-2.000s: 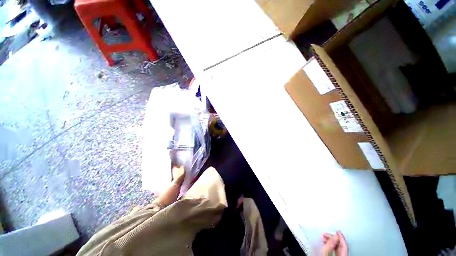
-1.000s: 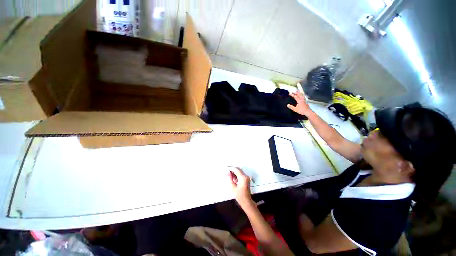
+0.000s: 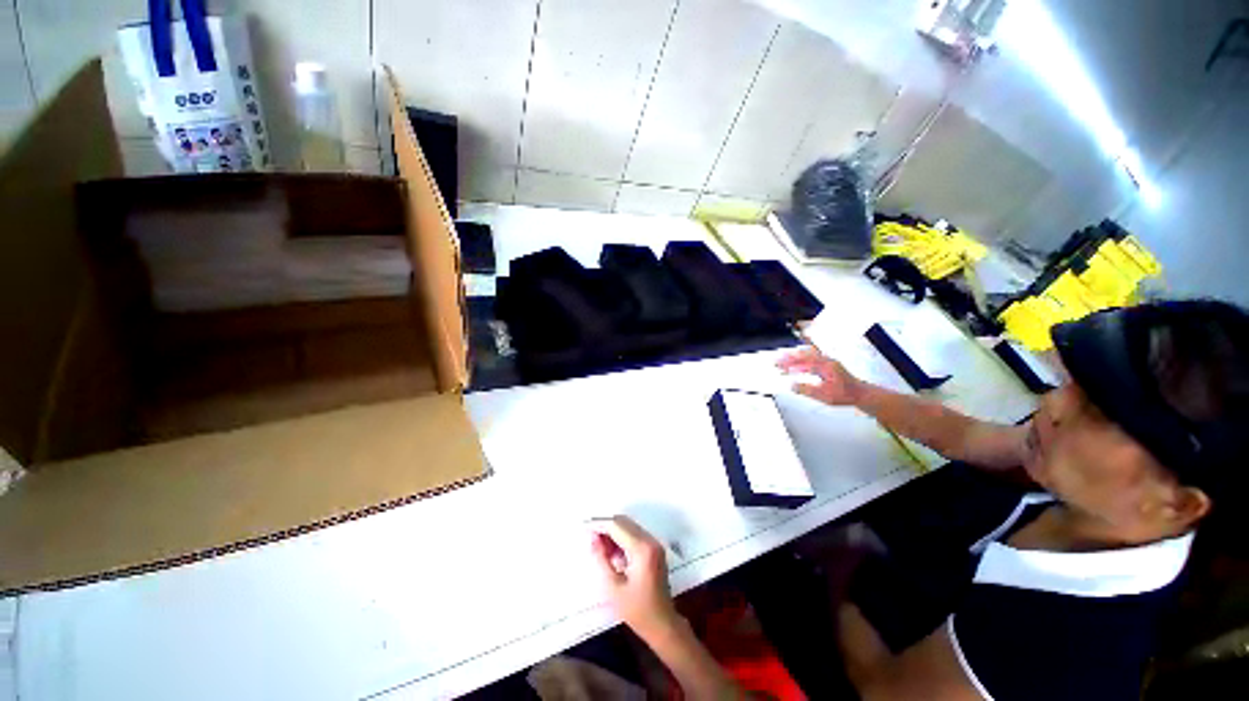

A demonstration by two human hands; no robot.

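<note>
Neither of my hands is in view; a bit of beige cloth (image 3: 589, 679) shows at the bottom edge. A large open brown carton (image 3: 247, 473) stands on the left, with whitish packs (image 3: 212, 253) inside towards the back. A black-sided box with a white top face (image 3: 764, 445) lies on the white table (image 3: 452, 589), between the two hands of a co-worker. The co-worker's nearer hand (image 3: 630, 562) has curled fingers; I cannot tell whether it holds anything. The other hand (image 3: 822, 378) is spread beside the box.
A row of black boxes (image 3: 671, 295) stands behind, right of the carton. A person in a dark cap (image 3: 1137, 397) sits at right. At the back are a blue-handled white bag (image 3: 199, 103), a clear bottle (image 3: 315, 117), a black plastic-wrapped bundle (image 3: 829, 208) and yellow-black goods (image 3: 1082, 288).
The view has swung from the floor and table to the carton and co-worker; my left hand at the clear bag has left the picture. The co-worker's farther hand has moved from the black boxes towards the white-topped box.
</note>
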